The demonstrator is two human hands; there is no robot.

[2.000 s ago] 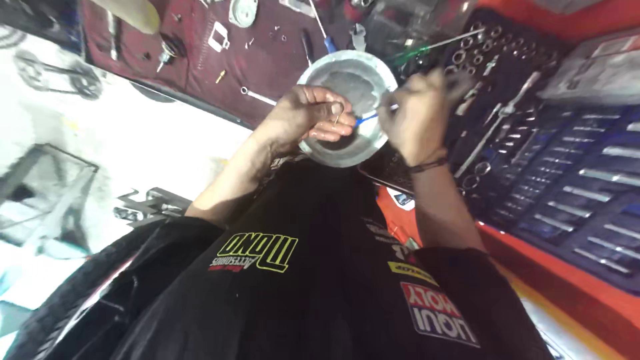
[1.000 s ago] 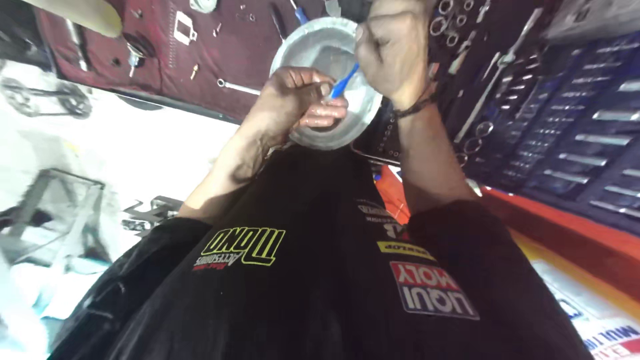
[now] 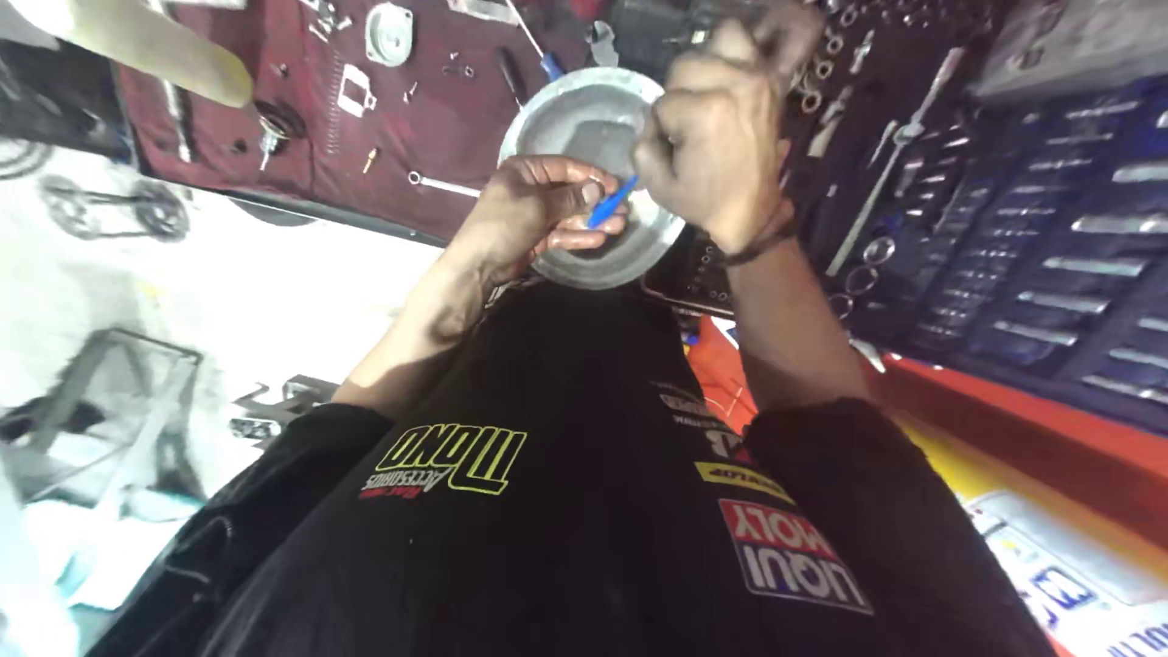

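A round metal bowl (image 3: 593, 265) lies near my body, with both hands above it. My right hand (image 3: 716, 137) is closed around a slim tool with a blue end (image 3: 610, 204), which points down toward my left fingertips. My left hand (image 3: 552, 205) is at the bowl's left side, thumb and forefinger pinched together by the blue end. Whatever small thing they may pinch is too small to make out. A combination wrench (image 3: 443, 184) lies left of the bowl, and a blue-handled screwdriver (image 3: 551, 66) lies just beyond it.
On the dark red mat (image 3: 301, 182) lie a coil spring (image 3: 335, 105), a round metal cover (image 3: 389, 35), a white gasket-like plate (image 3: 356, 89) and small screws. A ratchet (image 3: 908, 134) and several sockets are at the right, beside a blue tool tray (image 3: 1031, 228) with metal tools. A pale cylindrical object (image 3: 155, 50) juts in at upper left.
Compared with two seconds ago, my right hand has turned and its fist is more closed over the bowl's right side. The blue end stays by my left fingertips. The view has shifted somewhat.
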